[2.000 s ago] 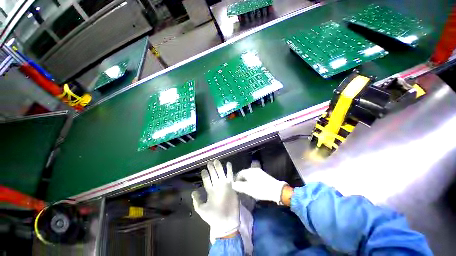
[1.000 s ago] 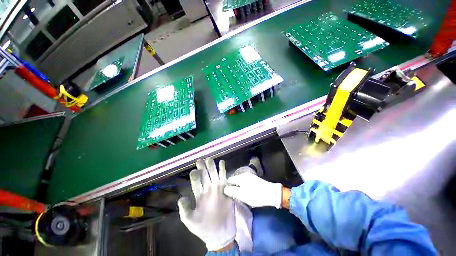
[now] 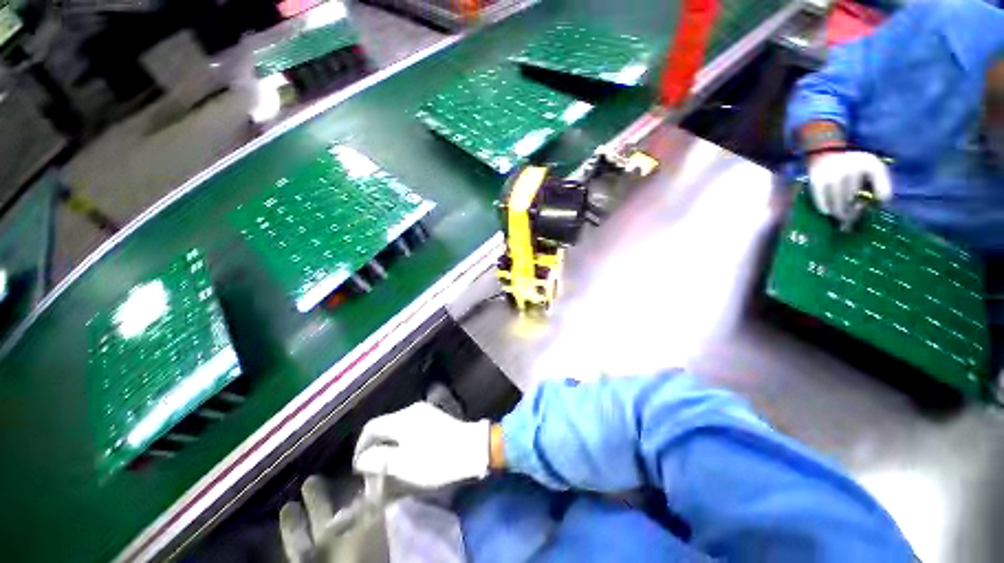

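My right hand (image 3: 424, 445), in a white knit glove, is near the bottom centre, with its fingertips closed on a fingertip of my left glove. My left hand (image 3: 330, 522), in the same kind of white glove with greyish fingers, is lower left of it with its fingers spread. It is blurred and its lower part is cut off by the bottom edge. A pale cloth (image 3: 426, 533) lies beside it over my lap.
A green conveyor (image 3: 259, 319) carries several circuit boards (image 3: 330, 220); its side rail (image 3: 319, 396) runs beside my hands. A yellow-black striped stand (image 3: 532, 236) is on the steel bench (image 3: 650, 286). At right a person's gloved hand (image 3: 846, 181) is over another board (image 3: 881, 291).
The view has turned right, bringing the other person and their board into sight. My left hand is lower in the picture; my right fingers have moved from beside it onto a glove fingertip.
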